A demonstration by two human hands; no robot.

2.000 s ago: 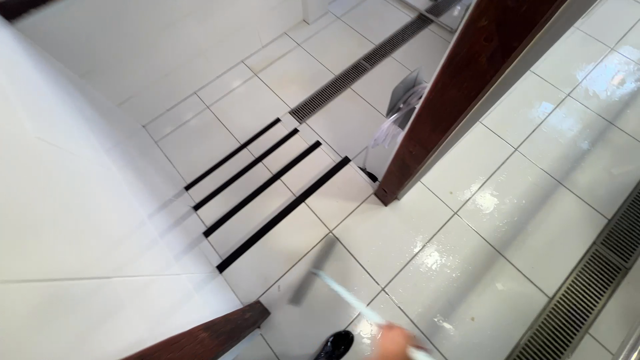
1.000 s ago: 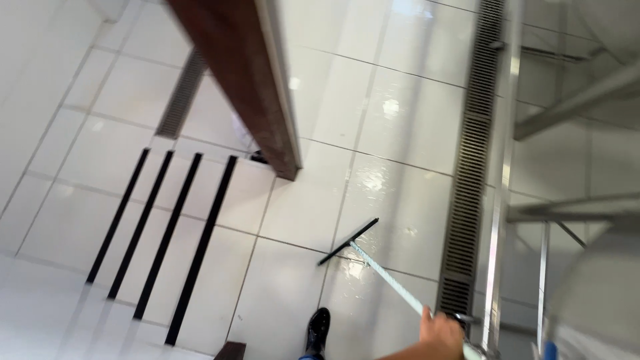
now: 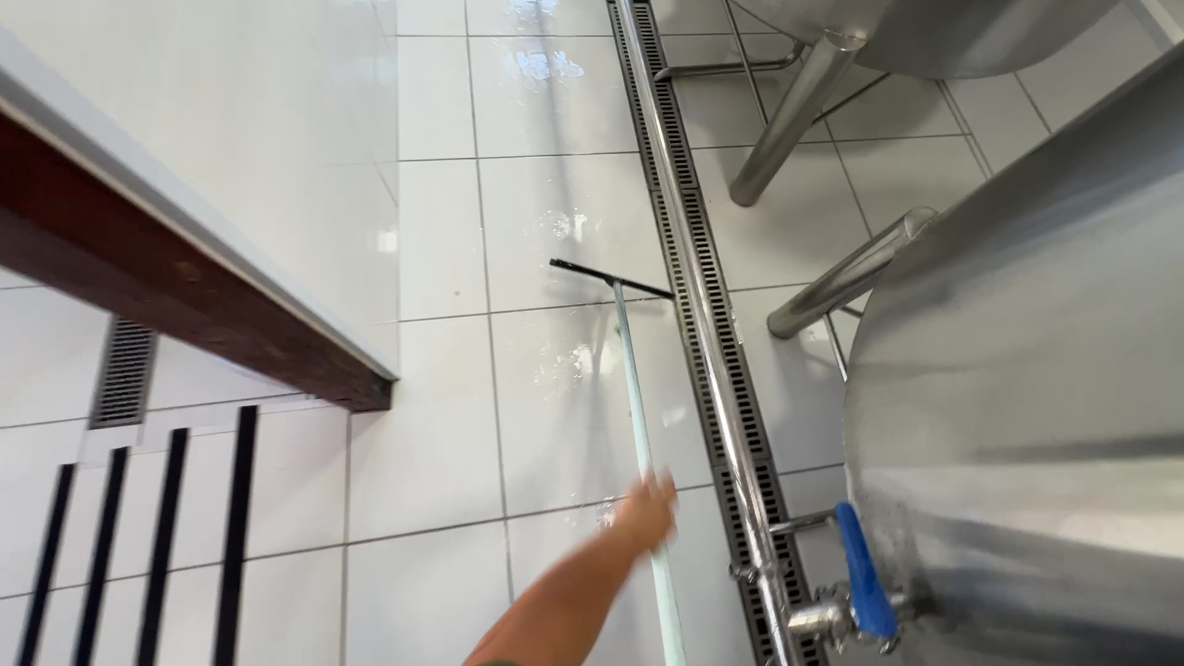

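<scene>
My left hand point(image 3: 647, 513), blurred, is closed around the pale green pole point(image 3: 638, 407) of a floor squeegee, its forearm coming from the bottom edge. The pole runs on below the hand and out of the frame. At its far end the black squeegee blade point(image 3: 587, 270) lies on the wet white floor tiles point(image 3: 564, 361), its right end at the edge of the metal drain grate point(image 3: 661, 157). My right hand is out of view.
A steel pipe point(image 3: 708, 342) runs above the grate. At right are a large steel tank point(image 3: 1027, 370), steel legs point(image 3: 800, 120) and a blue valve handle point(image 3: 865, 573). On the left are a reddish-brown frame point(image 3: 185, 277), black floor strips point(image 3: 236, 527) and another grate point(image 3: 125, 375).
The squeegee has moved from the tiles beside the black strips to the long drain grate, my left hand staying on the pole. The view has swung right, bringing the steel tanks into sight.
</scene>
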